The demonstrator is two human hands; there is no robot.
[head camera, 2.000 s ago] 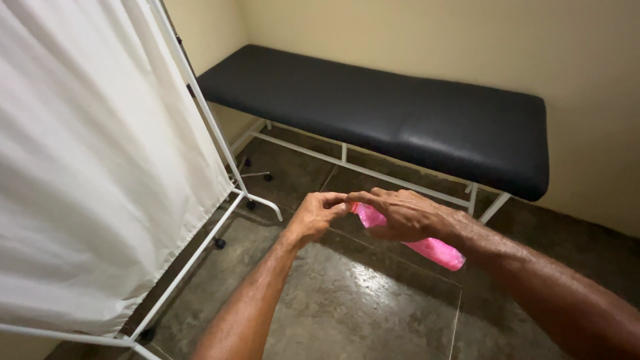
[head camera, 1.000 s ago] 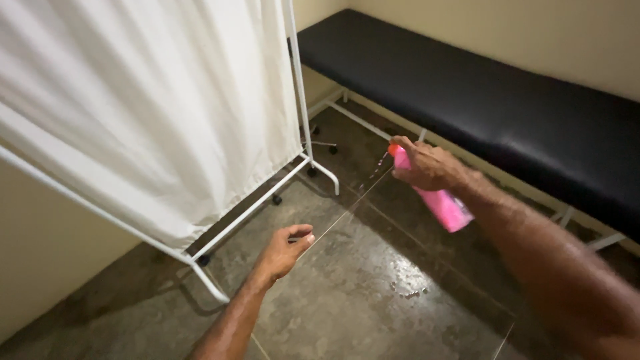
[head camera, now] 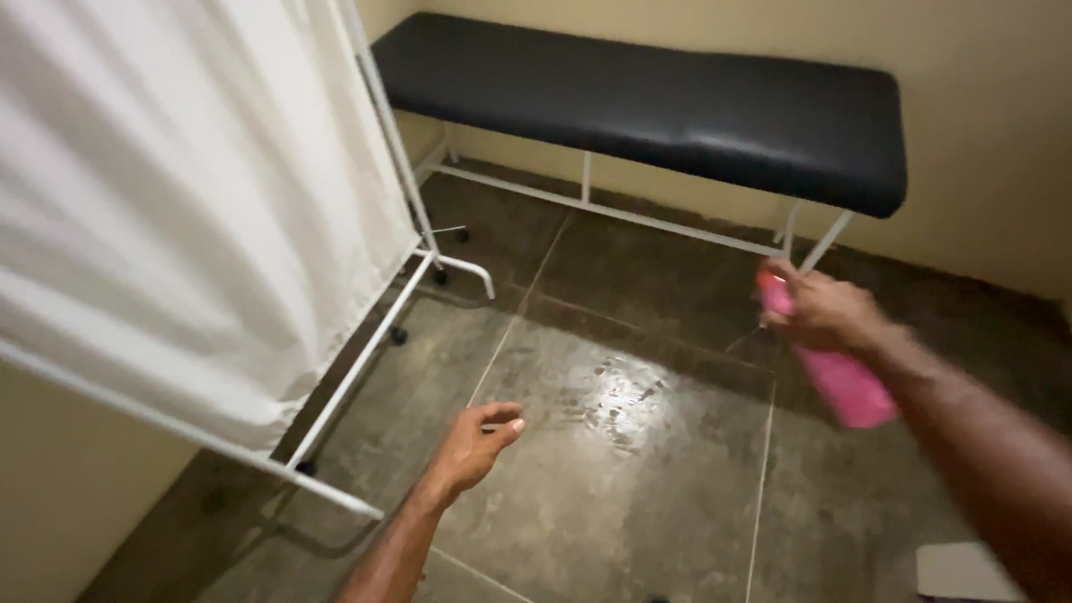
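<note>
A pink plastic bottle (head camera: pixel 846 385) with a red-orange cap is held tilted by my right hand (head camera: pixel 829 310), at the right, in front of the bench's end. A thin streak of liquid shows beside the cap. My left hand (head camera: pixel 481 444) is at the lower middle with fingers curled and apart, holding nothing. Between the hands, wet drops and splashes (head camera: pixel 624 398) glisten on the grey tiled floor (head camera: pixel 569 519).
A padded black examination bench (head camera: pixel 653 100) with a white metal frame stands along the back wall. At the left is a white fabric privacy screen (head camera: pixel 167 209) on a white tube frame with casters. A pale flat object (head camera: pixel 963 574) lies at the lower right edge.
Two seconds ago both hands were together at the bottle's cap; now they are apart, the bottle in my right hand alone. Wet drops have appeared on the floor. The view has shifted.
</note>
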